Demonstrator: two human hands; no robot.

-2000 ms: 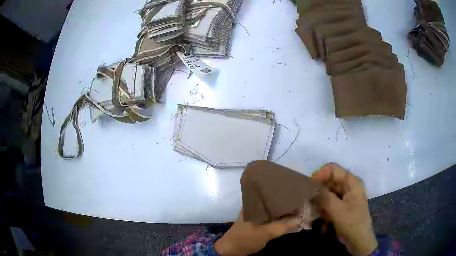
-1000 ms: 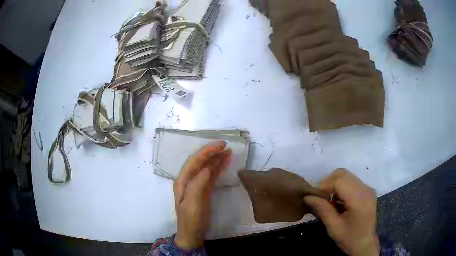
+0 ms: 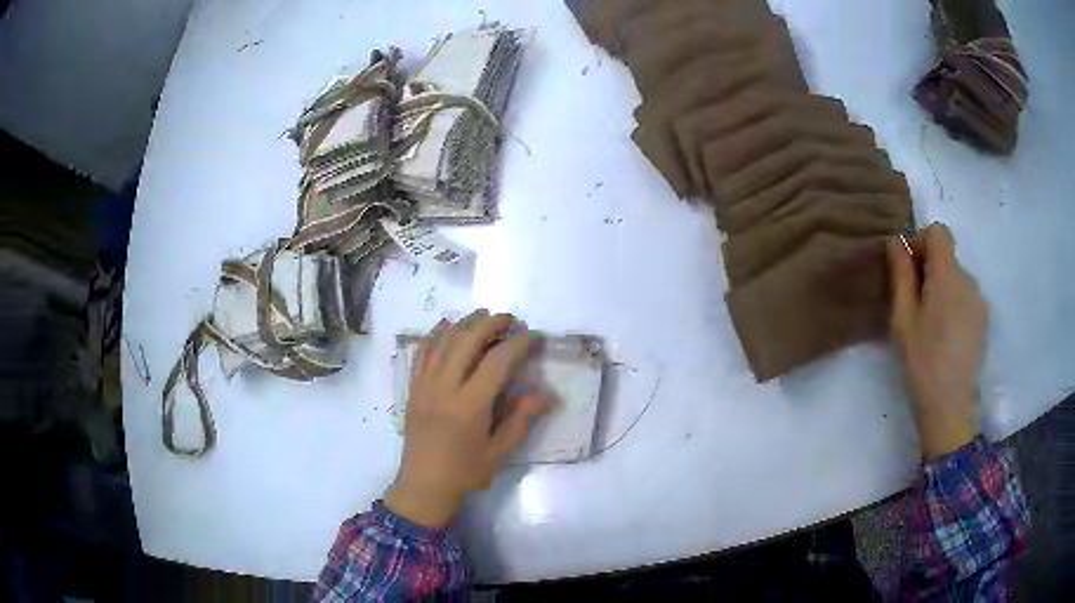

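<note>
My left hand (image 3: 460,406) lies over the small pile of pale unturned flaps (image 3: 574,401) at the table's centre, fingers bent and a little apart; whether it grips a flap is hidden. My right hand (image 3: 937,312) is at the right edge of the front brown turned flap (image 3: 808,309), which lies slightly tilted at the near end of the overlapping row of turned flaps (image 3: 754,153). The thumb and fingers pinch that edge. A thin light item shows at the right fingertips, too small to name.
Tied bundles of unturned flaps (image 3: 454,136) lie at upper left, with a white ticket (image 3: 427,247) and a looped fabric strip (image 3: 175,412) beside them. A tied brown bundle (image 3: 976,83) is at the far right. The white table's (image 3: 684,507) curved near edge runs below.
My right hand has carried the brown flap from the near edge onto the front of the row. My left hand has let go of that flap and moved onto the pale pile.
</note>
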